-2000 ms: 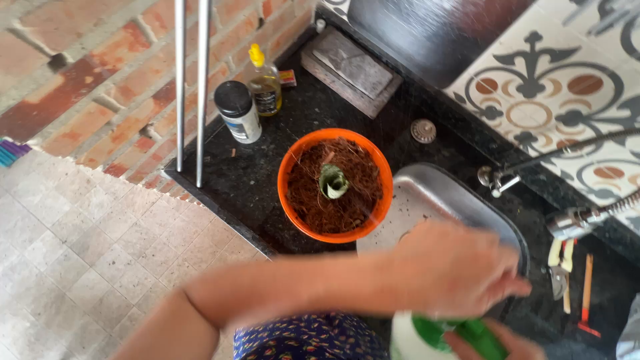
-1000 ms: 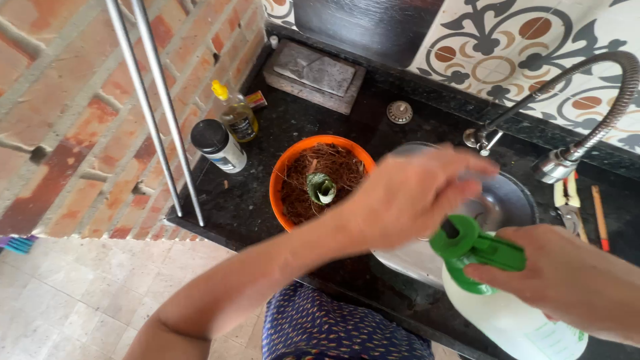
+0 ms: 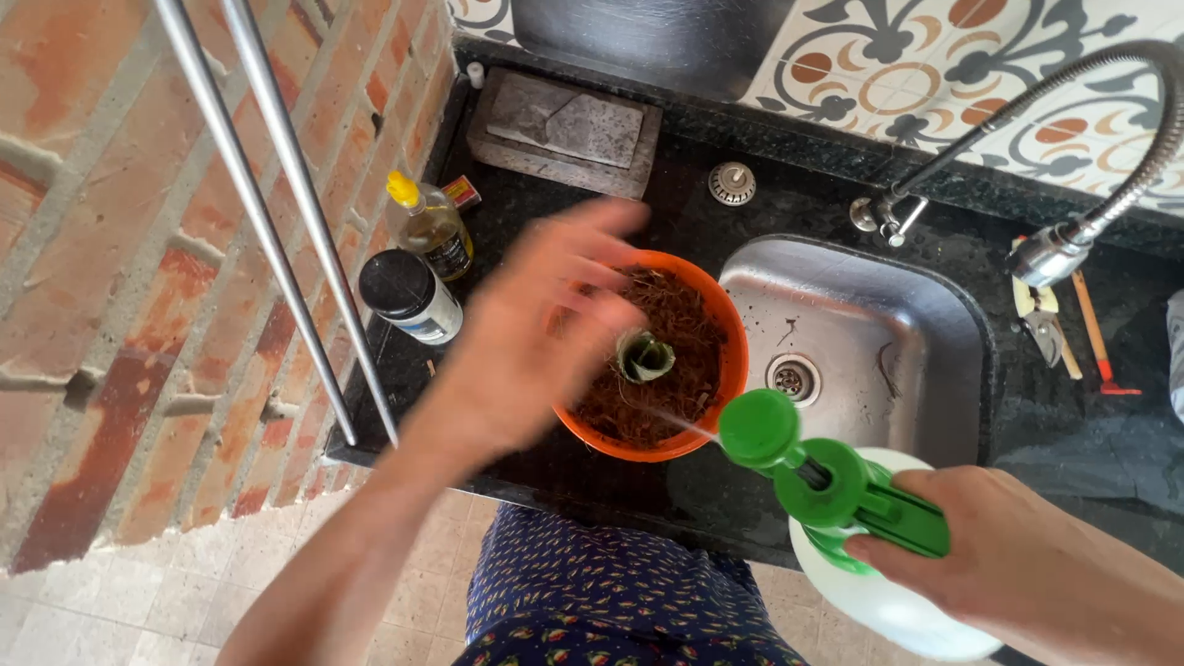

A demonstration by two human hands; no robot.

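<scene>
My right hand (image 3: 962, 536) grips the green trigger handle of a white pump sprayer (image 3: 860, 527). A thin stream runs from its nozzle toward an orange plastic pot (image 3: 733, 324). Brown fibrous potting material (image 3: 680, 310) fills the pot, and a short green-and-white rolled plant (image 3: 645, 357) stands in its middle. My left hand (image 3: 541, 324), blurred, is over the pot's left side with its fingers apart and nothing in them. It hides part of the rim. The pot rests on the black stone counter, at the left edge of the steel sink.
Left of the pot stand a black-lidded jar (image 3: 412, 296) and a yellow-capped bottle (image 3: 430, 227). Behind are a stone block (image 3: 564, 129) and a sink strainer (image 3: 732, 183). The steel sink (image 3: 832, 305) has a spring faucet (image 3: 1054, 245) above it; pruning shears (image 3: 1041, 319) and a small red-ended tool (image 3: 1093, 333) lie right.
My left hand has moved left from above the sprayer to over the pot. The sprayer's nozzle now faces the pot, and a stream shows from it. The view has shifted.
</scene>
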